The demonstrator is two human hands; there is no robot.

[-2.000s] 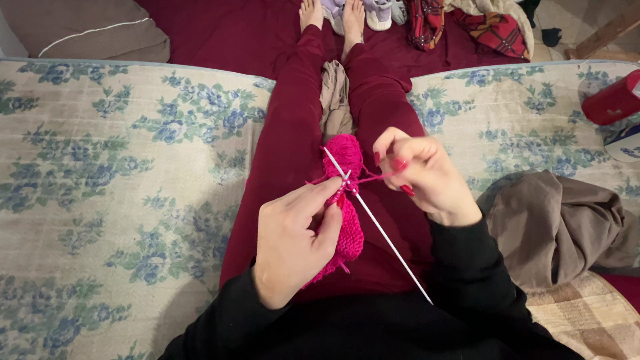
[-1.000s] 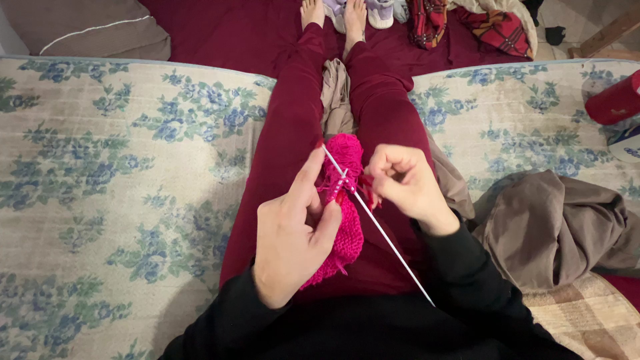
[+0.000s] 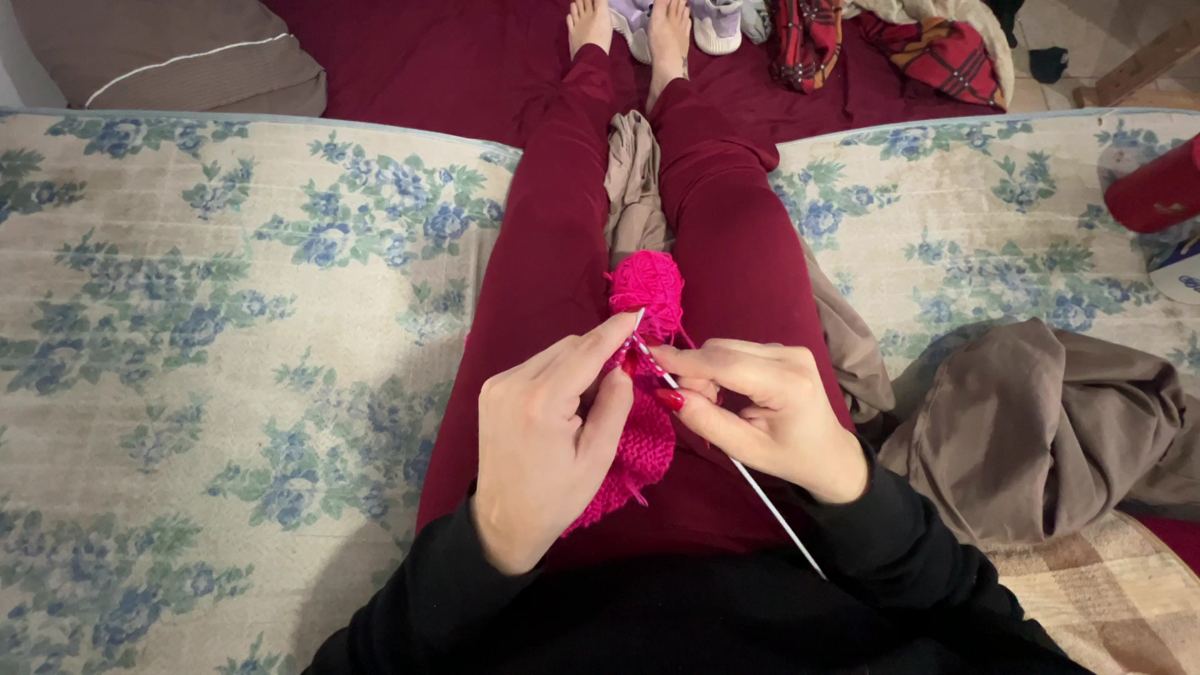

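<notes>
My left hand pinches the upper edge of a hot-pink knitted piece, its index fingertip at the tip of a knitting needle. My right hand grips a white knitting needle near the stitches, and the needle's long end slants down towards my right sleeve. Pink stitches sit on the needles between my fingertips. Just beyond them a ball of hot-pink yarn rests between my thighs. The second needle is mostly hidden by my left hand and the knitting.
I sit on a floral mattress with my legs stretched forward. A crumpled taupe cloth lies at the right, over a beige checked blanket. A red cylindrical container is at the right edge. A grey-brown pillow lies at the far left.
My right hand, raised off the needle with the yarn two seconds ago, has come down and left onto the needle beside the stitches. My left index finger has stayed at the needle tip since one second ago.
</notes>
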